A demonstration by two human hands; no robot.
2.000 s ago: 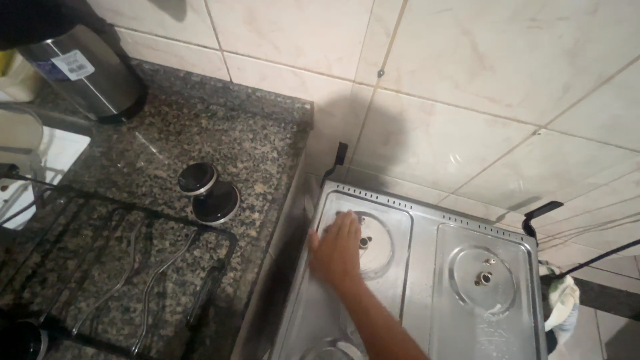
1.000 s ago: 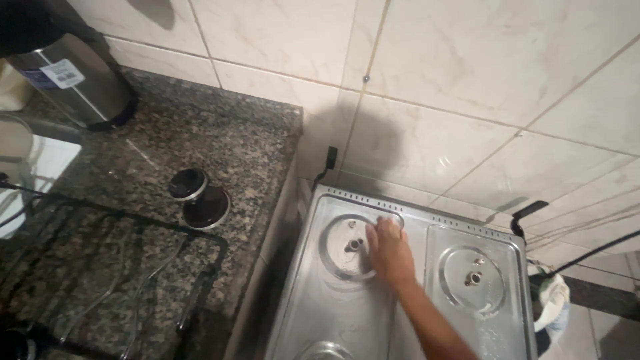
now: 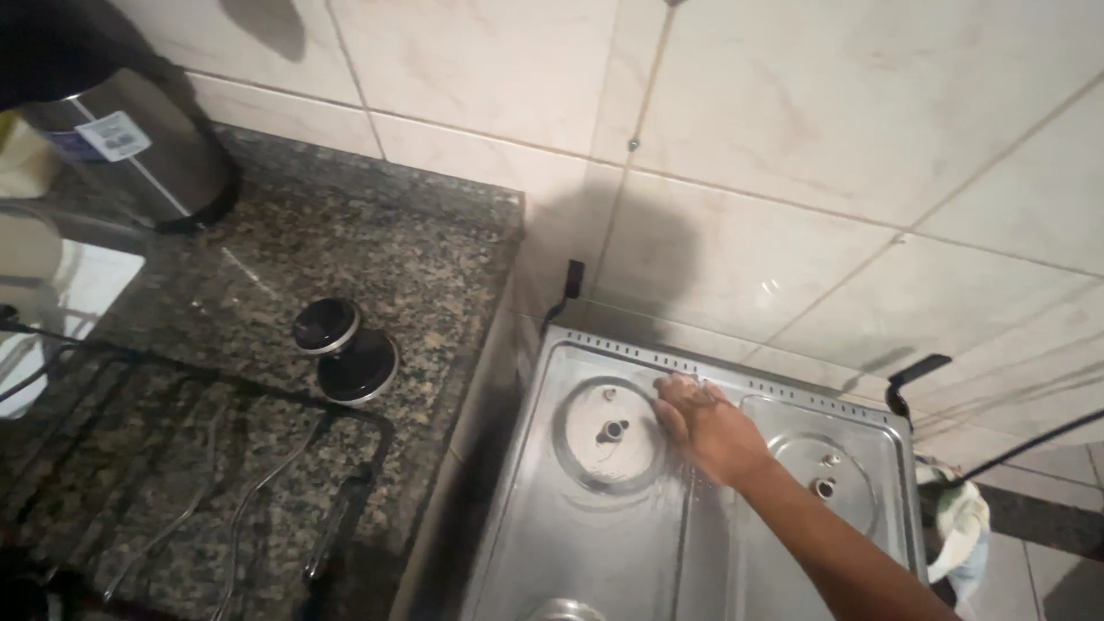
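Observation:
My right hand [image 3: 703, 427] reaches in from the lower right, palm down, with bent fingers against the metal top of a gas stove [image 3: 604, 552]. Its fingertips lie just right of the back left burner base [image 3: 611, 434], near the rear rim; whether something is under the fingers cannot be seen. The back right burner base [image 3: 825, 489] is partly behind my forearm. Both burner bases show bare gas nozzles without caps. My left hand is out of view.
Left of the stove, a granite counter [image 3: 414, 250] holds two black burner caps [image 3: 355, 366], a black wire pan grate [image 3: 379, 418] and a steel thermos [image 3: 138, 147]. Black hinge brackets [image 3: 573, 280] rise behind the stove. A cloth [image 3: 962, 526] hangs at its right.
My right hand has moved from the left side of the back left burner base, across it, to the strip on its right near the rear edge.

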